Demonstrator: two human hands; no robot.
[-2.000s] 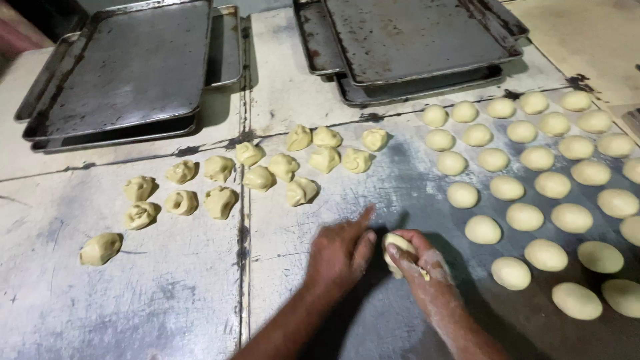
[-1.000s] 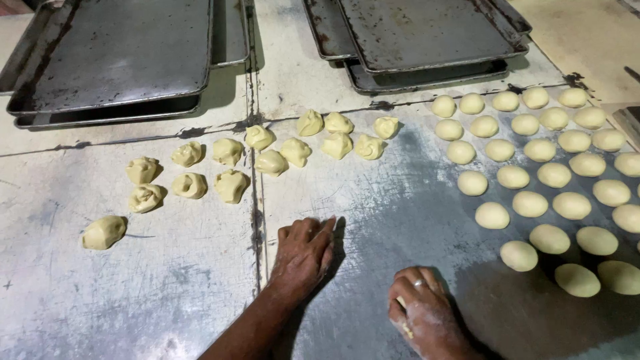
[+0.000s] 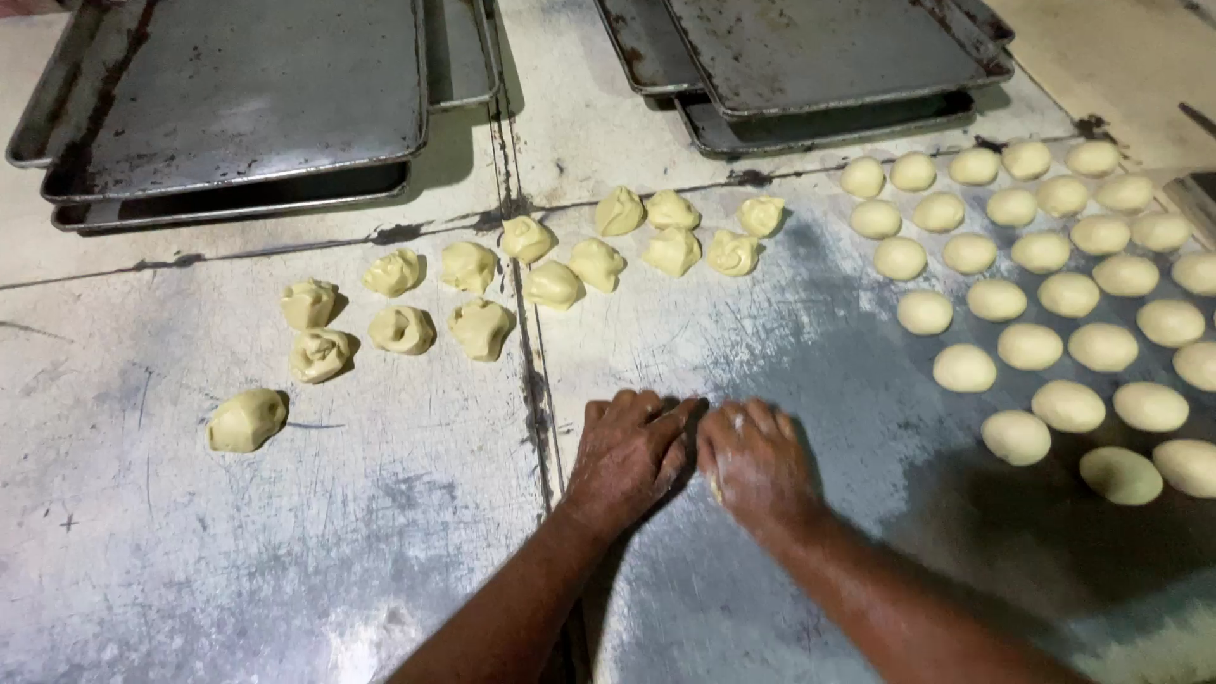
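My left hand lies palm down on the scratched metal tabletop, fingers curled; what is under it is hidden. Right beside it, my right hand is curled palm down, with a bit of pale dough showing at its thumb side. How much dough it covers cannot be seen. Beyond my hands sit several rough, folded dough pieces in a loose band. One larger lump lies apart at the left. To the right, smooth dough balls stand in uneven rows.
Stacked metal baking trays stand at the back left, and a second stack of trays at the back right. Dark seams run across the tabletop. Part of a dark-edged object shows at the right edge.
My hands were together around a dough piece, then apart on the table; now they are side by side again, the right hand having moved left towards the left hand.
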